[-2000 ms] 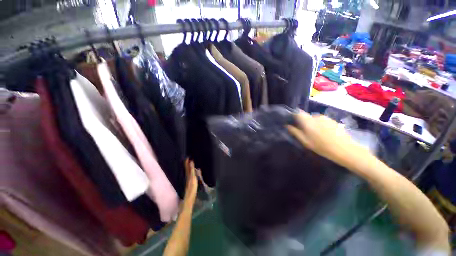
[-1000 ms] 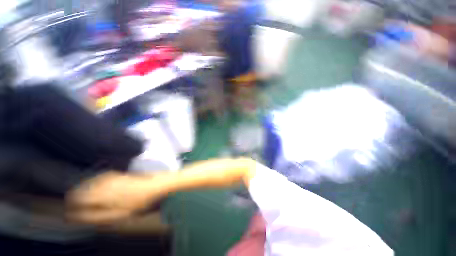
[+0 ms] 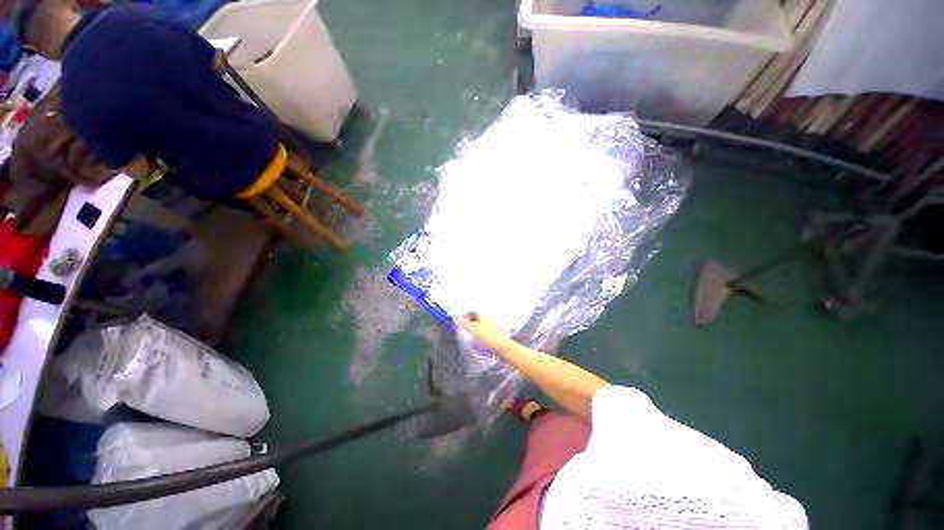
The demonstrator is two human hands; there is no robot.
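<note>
A pile of clear, shiny garment poly bags glares white on a blue plastic crate; only the crate's near left edge shows. Loose film hangs over the right and near sides. My right hand reaches from the lower right and touches the film at the pile's near left corner. The hand is small, and I cannot tell if the fingers have closed on a bag. My left hand is not in view.
A metal pole crosses the lower left to a flat foot. White sacks lie beneath the work table. A person in dark blue sits on a wooden stool. White tubs stand behind; metal stand feet are right.
The view has swung from the garment rail, past the tables, down to the bag pile. My right hand has left the dark bagged garment and is now at the pile. My left hand has gone out of view.
</note>
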